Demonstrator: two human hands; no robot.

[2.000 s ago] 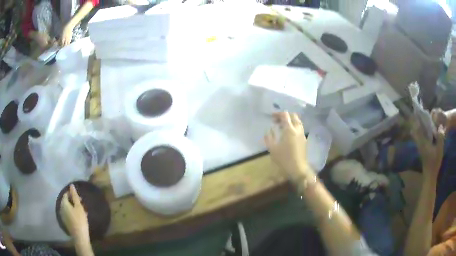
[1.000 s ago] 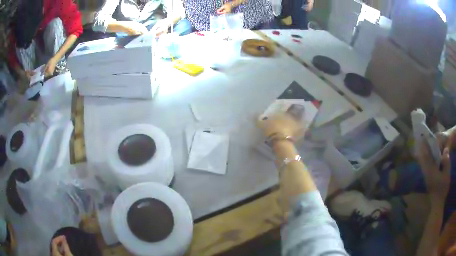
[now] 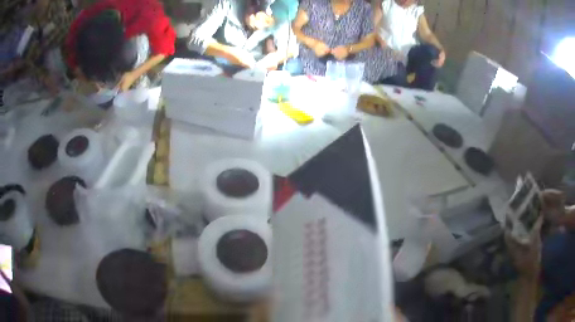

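Note:
A white carton [image 3: 331, 251] with a black and red end and rows of small reddish print stands up large and blurred in front of me, its lower end cut off by the bottom edge. A sliver of my right hand [image 3: 400, 316] shows at the carton's lower right edge, holding it. A blurred skin-coloured patch at the carton's lower left may be my left hand [image 3: 260, 309]; its grip cannot be made out. Two white drum bodies with dark top discs, a rear one [image 3: 237, 183] and a front one [image 3: 241, 250], stand just left of the carton.
White cartons [image 3: 211, 100] are stacked at the back left. A dark brown base [image 3: 132, 281] and crumpled plastic [image 3: 113, 210] lie on the left. A yellow object [image 3: 295, 113] and a gold base [image 3: 374, 105] lie farther back. People sit across the table; a neighbour's hands hold something on the right.
My right hand reached across the table to the printed carton, which is now raised close in front of me. The view has shifted, and the hand at the brown base is no longer seen.

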